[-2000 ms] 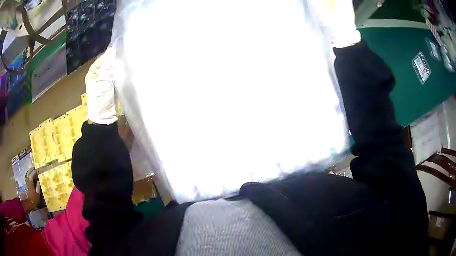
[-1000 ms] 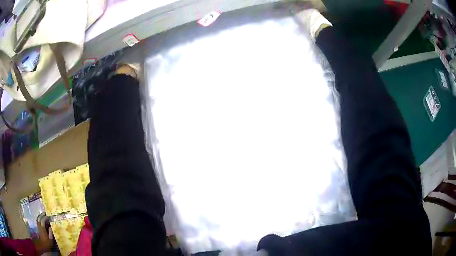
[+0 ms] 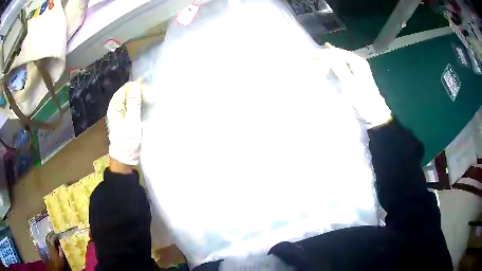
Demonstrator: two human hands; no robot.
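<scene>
A large glaring white tray (image 3: 253,137) in loose clear film fills the middle of the view, its near edge against my body. Faint bluish shapes show along that near edge; its pockets are lost in glare. My left hand (image 3: 126,123), in a white glove, grips the tray's left edge. My right hand (image 3: 359,87), also gloved in white, lies on its upper right edge with the fingers on the film. I cannot tell how firmly the right fingers close.
Yellow fixtures (image 3: 71,206) lie on brown cardboard (image 3: 26,185) at left, beside a neighbour's hand (image 3: 54,251). A dark pocketed sheet (image 3: 100,87) and a cloth bag (image 3: 45,58) are at upper left. A green bench top (image 3: 417,90) and wooden chair (image 3: 460,182) are at right.
Both hands, stretched far forward a second ago, are now nearer my body along the tray's sides. More of both gloves shows. The film bulges further forward at the far end.
</scene>
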